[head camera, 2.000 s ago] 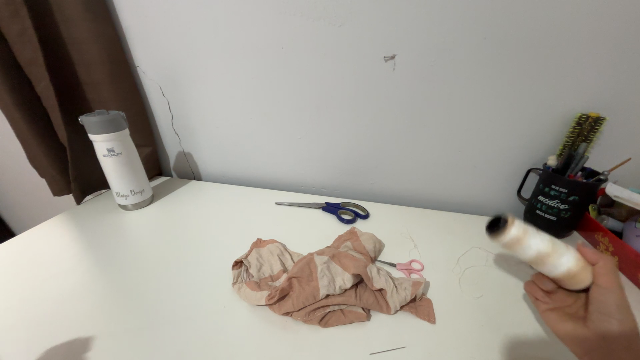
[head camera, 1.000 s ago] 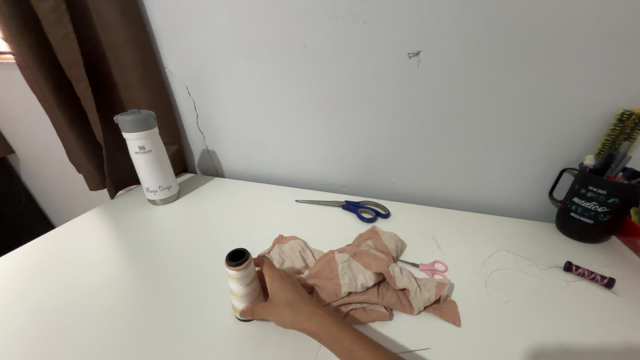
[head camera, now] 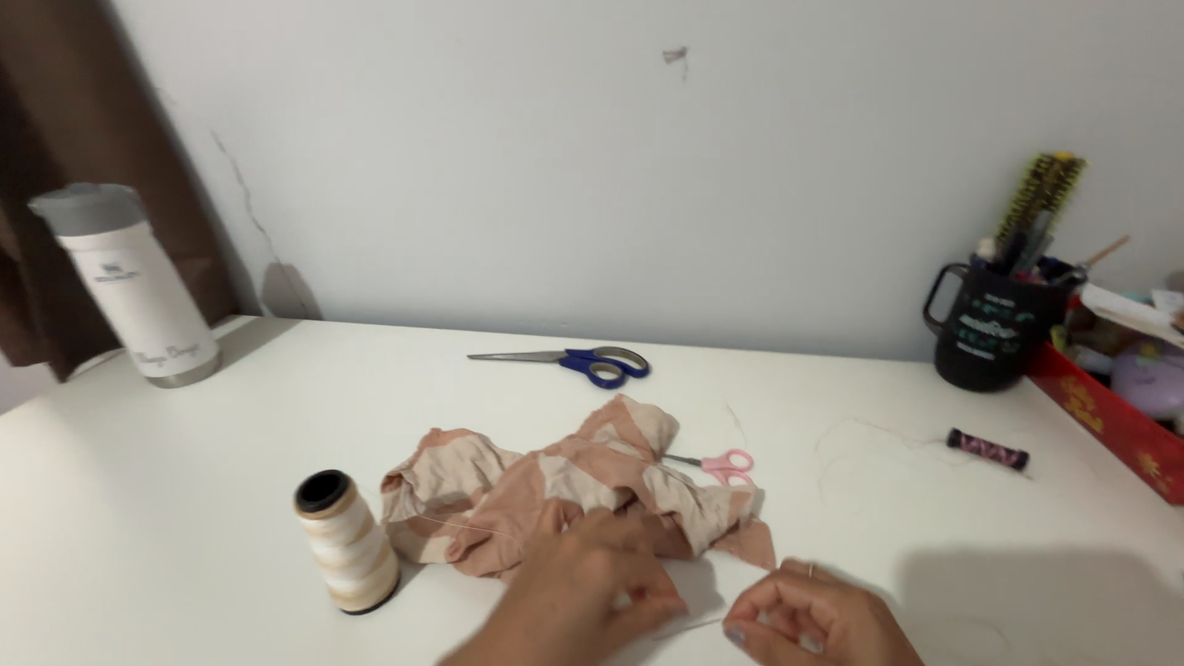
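Note:
A crumpled pink and cream cloth [head camera: 564, 481] lies mid-table. In front of it, my left hand [head camera: 583, 587] has its fingers bent, and whether it pinches anything is unclear. My right hand [head camera: 814, 615], wearing a ring, pinches one end of a thin needle [head camera: 689, 629] near the table's front. Left of the cloth stands a large cone of white and beige thread [head camera: 347, 546], from which a strand runs over the cloth. Pink-handled scissors [head camera: 726, 465] lie partly under the cloth's right side. Blue-handled scissors [head camera: 592, 363] rest behind it.
A white bottle with a grey lid [head camera: 139, 287] stands at the back left. At the right are a small spool of dark and pink thread [head camera: 988, 450] with loose strands, a black mug [head camera: 994, 324] holding pens and a brush, and a red box [head camera: 1101, 421] of small items.
The thread cone, held up at the right two seconds ago, now stands left of the cloth, let go. Both hands are now together at the front, and the needle is off the table.

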